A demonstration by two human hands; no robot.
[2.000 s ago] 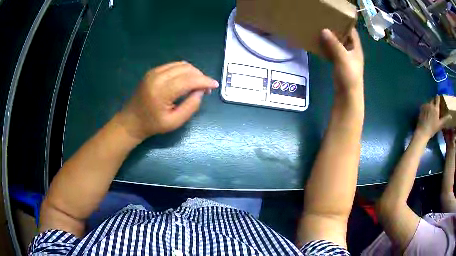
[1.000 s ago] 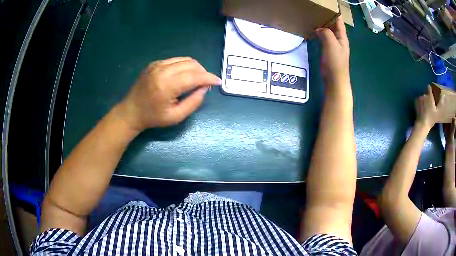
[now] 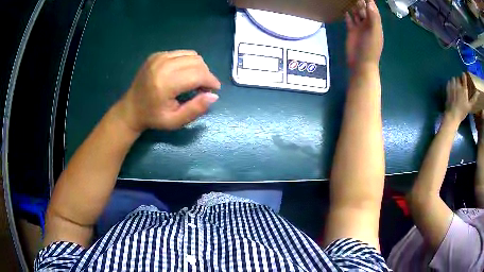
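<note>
A tan cardboard box (image 3: pixel 302 7) lies over the far part of the white digital scale (image 3: pixel 281 64), cut off by the top edge of the picture. The near part of the scale's round plate, its display and its three round buttons show. My right hand (image 3: pixel 365 37) is at the box's right end, fingers partly bent; whether it grips the box is not clear. My left hand (image 3: pixel 172 90) is empty, half curled with thumb and fingers apart, above the green table left of the scale.
The dark green table (image 3: pixel 239 143) curves along its near edge. Metal rack rails (image 3: pixel 55 101) stand at the left. At the right another person's hands hold a small tan carton (image 3: pixel 476 93). Cables and a white block (image 3: pixel 401 6) lie at the far right.
The scale and box appear higher in the picture, with more of the box cut off. My right hand's fingers have shifted at the box's end. My left hand has moved slightly away from the scale.
</note>
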